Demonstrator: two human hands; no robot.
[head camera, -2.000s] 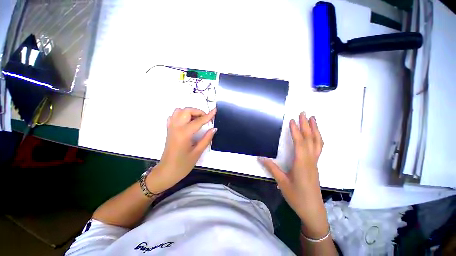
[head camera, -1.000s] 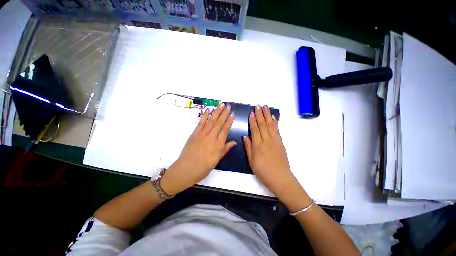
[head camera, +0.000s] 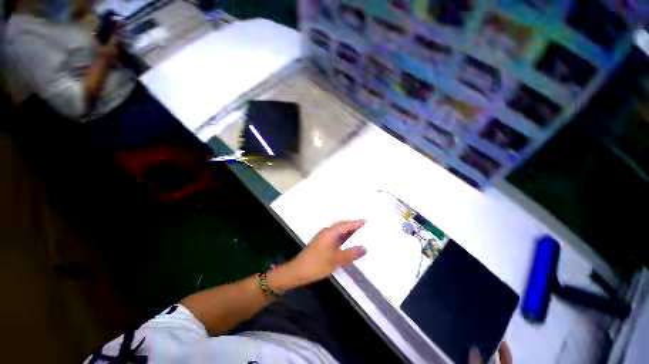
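Observation:
A dark panel (head camera: 461, 301) lies on the white work sheet (head camera: 324, 193) at the lower right, with a small green circuit board (head camera: 429, 227) and thin wires at its upper left edge. My left hand (head camera: 330, 250) is off the panel, to its left over the sheet, fingers apart and holding nothing. My right hand (head camera: 504, 352) is mostly cut off by the bottom edge; only blurred fingertips show at the panel's lower corner, and its grip cannot be told.
A blue roller (head camera: 541, 279) with a black handle lies right of the panel. Spare dark panels (head camera: 272, 129) and scissors (head camera: 238, 158) lie on clear plastic at the left. A printed photo sheet (head camera: 455, 78) stands behind. A person (head camera: 60, 64) sits at the far left.
The view has swung left, bringing the person into sight. My left hand has left the panel and its fingers have spread. My right hand has moved down to the panel's lower corner.

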